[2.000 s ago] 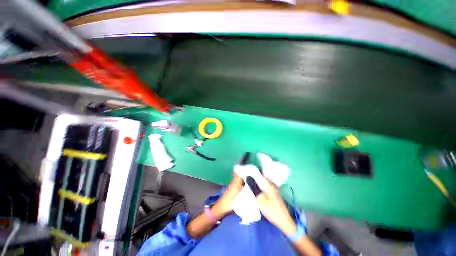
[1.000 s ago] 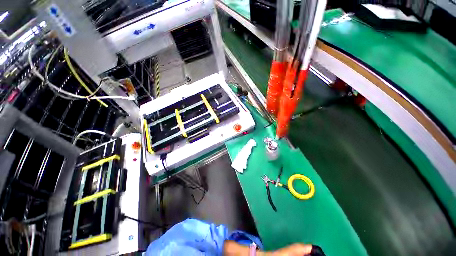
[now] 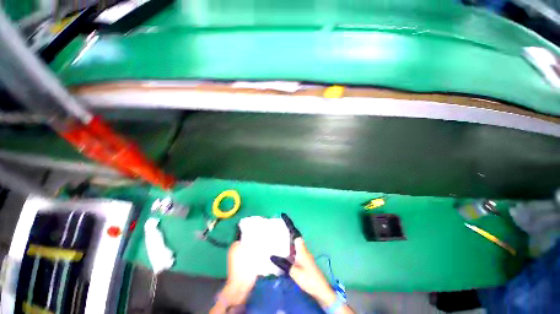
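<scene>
A white wipe is spread between my two hands over the near edge of the green bench. My left hand holds its left side; a dark fingertip shows at the wipe's upper left corner. My right hand holds its right side, with black finger cots on the thumb and a finger. Whether anything lies under the wipe is hidden. The picture is blurred.
On the green bench lie a yellow tape roll, dark-handled pliers, a folded white wipe, a black tray and a yellow stick. A fixture machine stands left. A person's blue sleeve is at right.
The view has swung from the machines back to the bench. Both hands are now in view on the wipe; one second ago only my left hand showed. The wipe is more spread than two seconds ago.
</scene>
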